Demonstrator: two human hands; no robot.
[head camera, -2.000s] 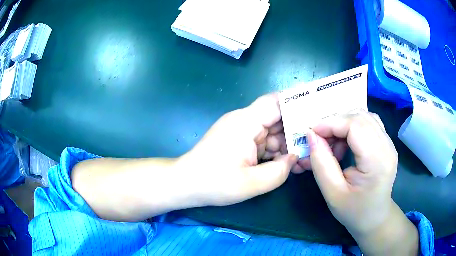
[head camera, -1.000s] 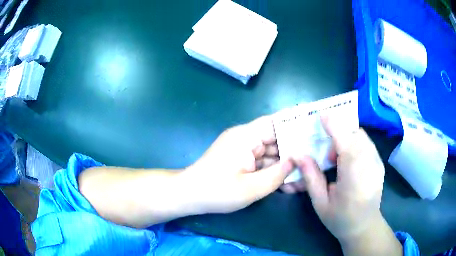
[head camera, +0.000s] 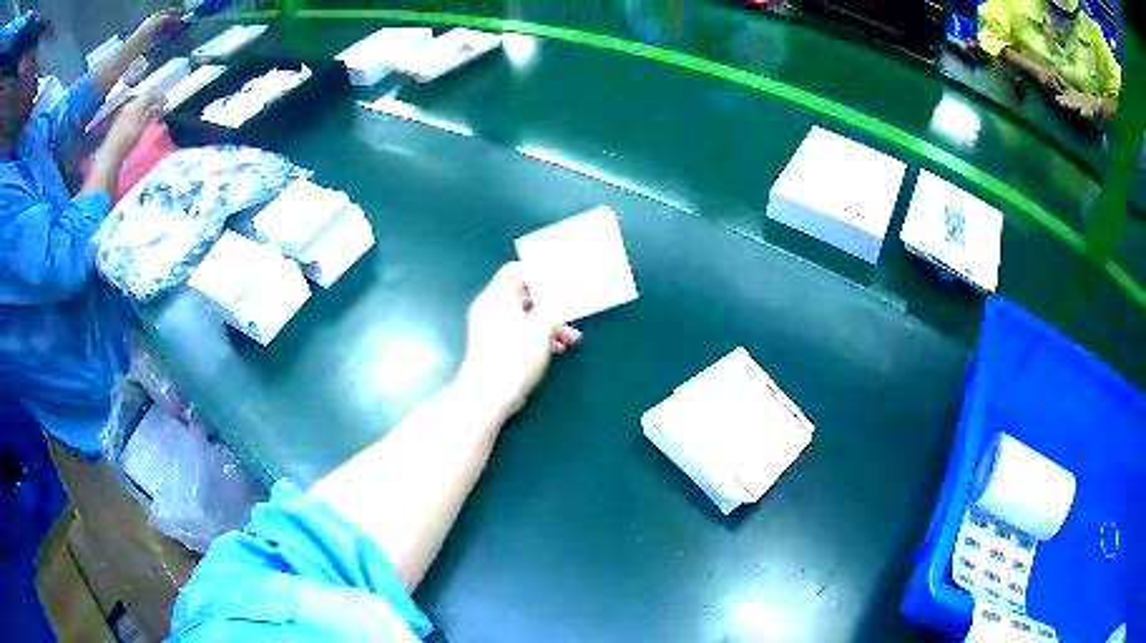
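My left hand (head camera: 509, 339) is stretched out over the middle of the green bench and holds a white card (head camera: 581, 266) by its near left edge. No print can be made out on the card. My right hand is not in view. A loose pile of white cards (head camera: 729, 427) lies nearer me, to the right of my left hand. The label roll (head camera: 1024, 486) sits in the blue bin (head camera: 1068, 377) at the right, its printed strip (head camera: 993, 559) running down toward the lower frame edge.
Two white card stacks (head camera: 836, 195) (head camera: 953, 232) stand near the green line. Two white bundles (head camera: 249, 286) (head camera: 314, 229) and a clear plastic bag (head camera: 189, 214) are at the left. A person in blue (head camera: 50, 264) works at far left; a person in yellow (head camera: 1053, 50) is at top right.
The view has tilted up and shifted. My left hand has moved away from my right hand, out over the bench with a card. My right hand has left the picture.
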